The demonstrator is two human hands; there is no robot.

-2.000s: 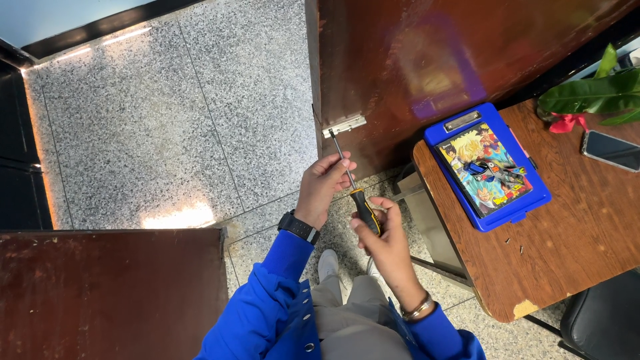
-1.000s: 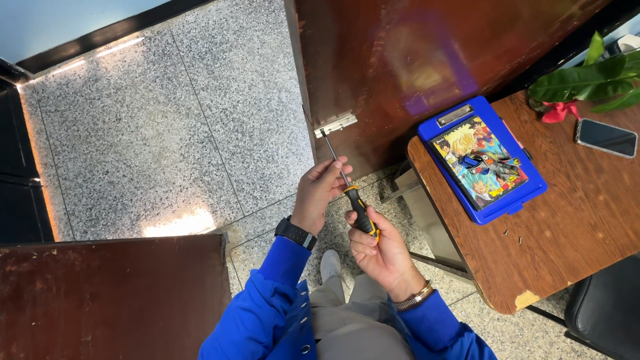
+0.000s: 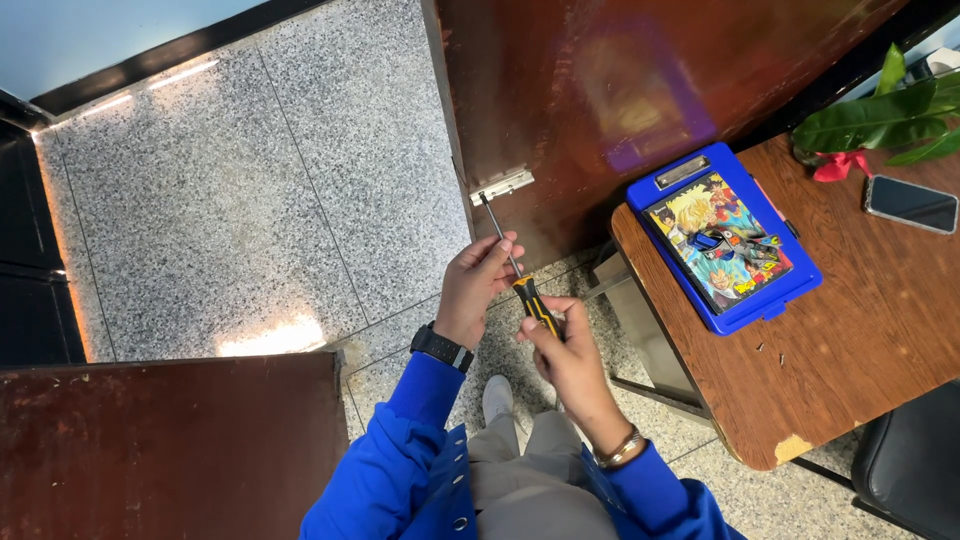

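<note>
My right hand (image 3: 566, 349) grips the black and yellow handle of a screwdriver (image 3: 534, 304). The fingers of my left hand (image 3: 484, 281) close around its metal shaft, just above the handle. The shaft points up and to the left, and its tip meets the near left end of a silver metal slide bolt (image 3: 504, 186). That bolt is fixed to a reddish-brown door (image 3: 570, 97), near the door's edge. Whether the tip sits in a screw head is too small to tell.
At the right, a wooden table (image 3: 847, 390) holds a blue clipboard case (image 3: 806, 281) with an illustrated notebook (image 3: 720, 240), two small screws (image 3: 781, 359), a phone (image 3: 911, 203) and a plant (image 3: 877, 124). A brown panel (image 3: 172, 450) stands lower left, a black chair (image 3: 911, 465) lower right.
</note>
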